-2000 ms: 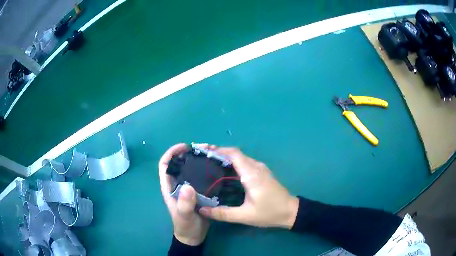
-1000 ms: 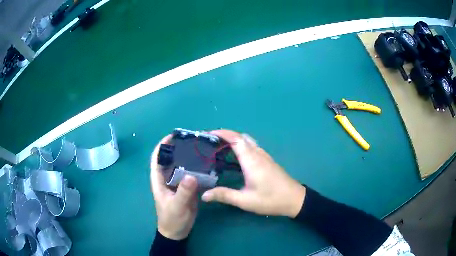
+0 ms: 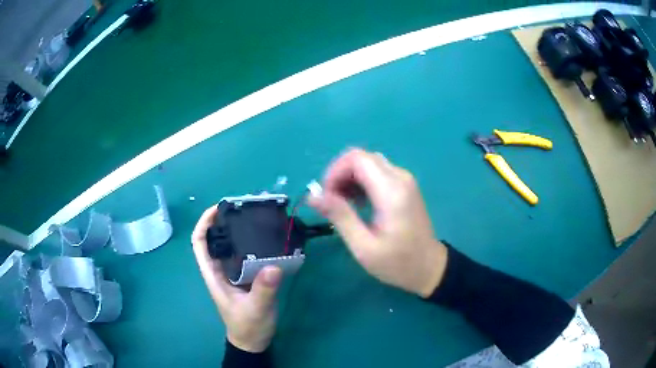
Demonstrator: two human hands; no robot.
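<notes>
A black unit (image 3: 253, 228) with a curved grey cover (image 3: 270, 267) around it is in my left hand (image 3: 241, 305). The cover's open side faces up and shows the flat black face. A stem points right. Red lead wires (image 3: 290, 228) rise from the unit toward a small white connector (image 3: 314, 188). My right hand (image 3: 385, 219) is up and right of the unit, slightly blurred, with its thumb and fingertips closed at the connector.
Yellow-handled side cutters (image 3: 512, 164) lie open at right. Waiting black units (image 3: 611, 90) sit on a cardboard sheet (image 3: 611, 183) at far right. A pile of loose covers (image 3: 65, 309) lies at left. A white strip (image 3: 288, 88) borders the green belt (image 3: 237, 43), with units on the line (image 3: 139, 13).
My right hand has come off the unit and moved up, lifting the wires and connector. My left hand still holds the unit, now a little further left, with its stem visible.
</notes>
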